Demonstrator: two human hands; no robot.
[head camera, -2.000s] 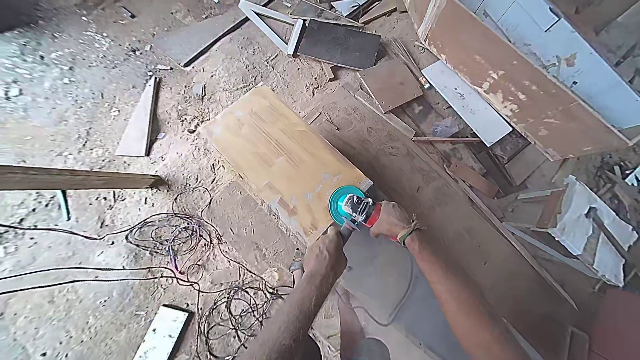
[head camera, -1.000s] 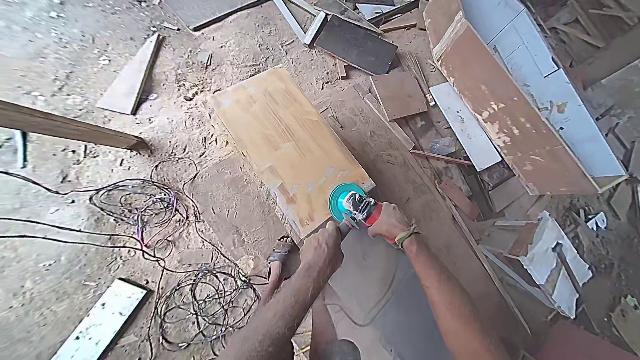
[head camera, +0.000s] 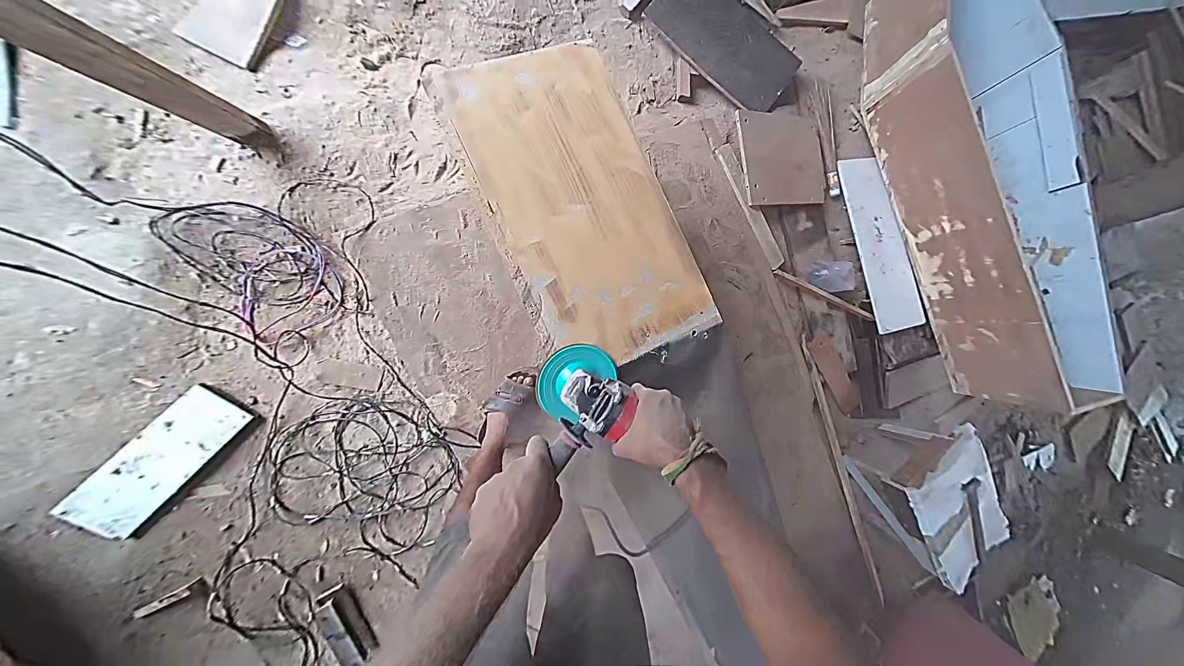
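Note:
My right hand is closed around the red body of an angle grinder, with a green and yellow band at that wrist. The grinder's dark side handle is in my left hand. A round teal disc on the grinder lies over the near left end of a yellowish wooden board; whether it touches the wood I cannot tell. Darker streaks and pale patches mark the board's face. A sandalled foot shows just left of the disc.
Tangled cables cover the floor at left, near a white panel. A wooden post slants in at upper left. Wood offcuts, a dark panel and a large brown and white cabinet carcass lie to the right.
The grinder has gone from lying over the board's near end to that end's left corner, closer to my body. Both hands keep hold of it. The view has shifted.

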